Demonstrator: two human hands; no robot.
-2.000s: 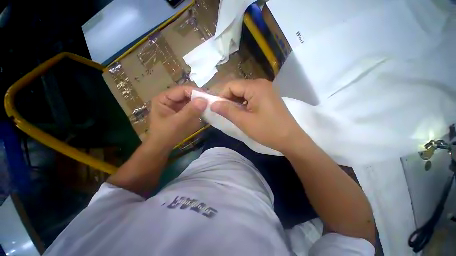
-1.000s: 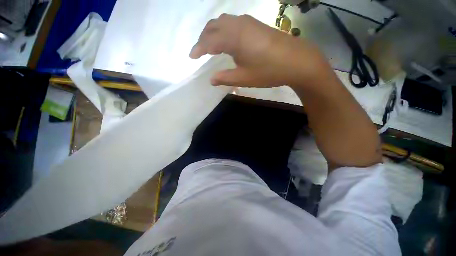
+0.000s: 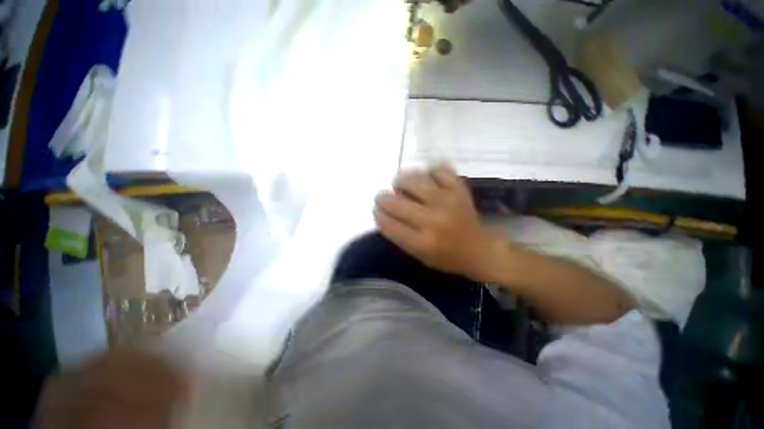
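White cloth (image 3: 310, 142), glaring under the lamp, runs from the table left of the needle area down over the front edge towards my lap. My right hand (image 3: 431, 219) is at the table's front edge, beside the cloth's right side, with bent fingers; whether it grips anything is unclear. My left hand (image 3: 117, 390) is a strong blur at the bottom left, near the lower end of the cloth, its fingers not readable. Metal sewing machine parts (image 3: 423, 35) show at the top, right of the cloth.
Black shears (image 3: 560, 75) lie right of the machine parts. Dark snips (image 3: 626, 147) with a white strip, a tan tag (image 3: 605, 71) and a flat black rectangle (image 3: 684, 122) lie farther right. A long white strip (image 3: 105, 193) hangs at left over a brown box (image 3: 126, 314).
The view has shifted. My right hand has come down from above the table to its front edge. The wide white panel stretched diagonally earlier now hangs steeper. My left hand has come into view.
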